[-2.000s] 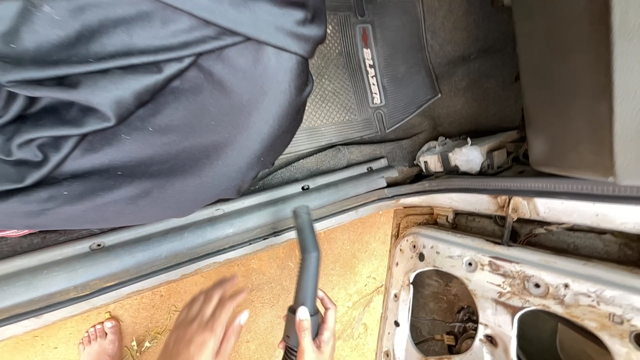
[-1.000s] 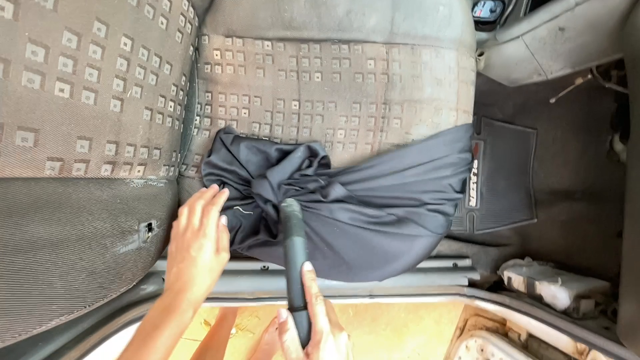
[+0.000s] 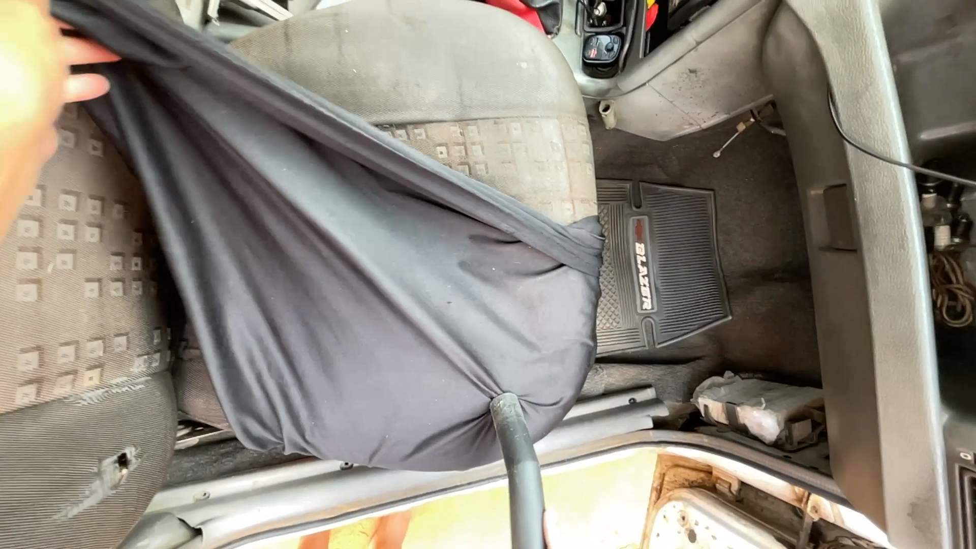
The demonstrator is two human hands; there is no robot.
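Observation:
A dark fabric cover is stretched over the front part of the car seat cushion. At the upper left, my left hand grips the cover's gathered edge and pulls it taut. The end of a black vacuum cleaner tube touches the cloth near the seat's lower front corner, and the fabric puckers around it. Of my right hand only a sliver of a finger shows beside the tube at the bottom edge; the rest is out of frame.
The patterned seat backrest, with a torn spot, stands at the left. A rubber floor mat lies in the footwell. Below runs the metal door sill, with the bare door frame at lower right. A plastic-wrapped object sits near the dashboard.
The cover lay bunched on the seat; now my left hand has lifted its edge up and left, drawing it taut. The tube end has moved from the bunched folds to the cushion's lower front.

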